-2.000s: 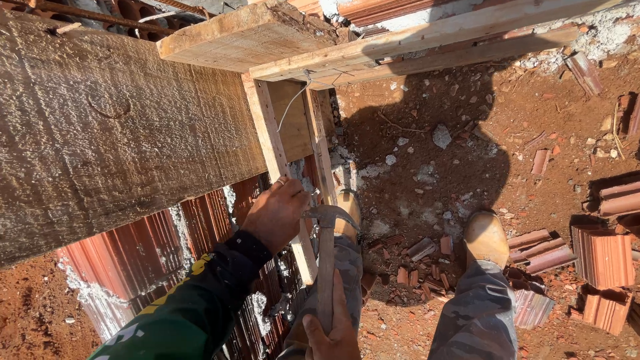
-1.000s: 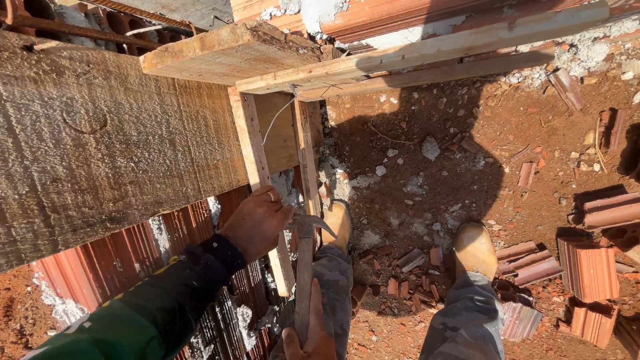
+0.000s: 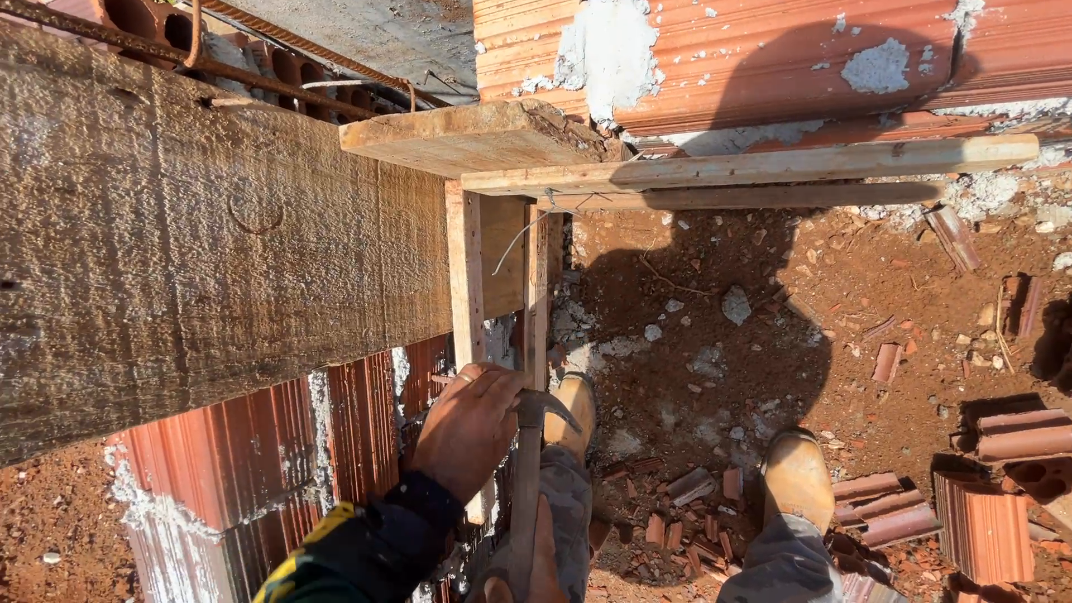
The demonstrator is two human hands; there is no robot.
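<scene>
My right hand [image 3: 536,559], at the bottom edge, is closed around the handle of a claw hammer [image 3: 528,469], whose head is up and claw points right. My left hand [image 3: 471,427] lies over a narrow wooden batten [image 3: 466,285], close beside the hammer head; its fingertips are partly hidden, so its grip is unclear. A second batten [image 3: 536,293] runs parallel to the right. Both meet two horizontal battens [image 3: 754,167] at the top, where a bent wire [image 3: 519,239] hangs. A wide board [image 3: 209,234] fills the left, with a short board [image 3: 477,134] at its upper end.
A hollow clay block wall [image 3: 251,444] with mortar stands below the wide board, and another block wall [image 3: 804,59] at the top right. Rusty rebar [image 3: 251,79] runs at the upper left. Broken blocks [image 3: 984,528] lie on the soil around my boots [image 3: 800,481].
The view has shifted, showing more of the block wall at the top. My left hand stays on the batten and my right hand still holds the hammer.
</scene>
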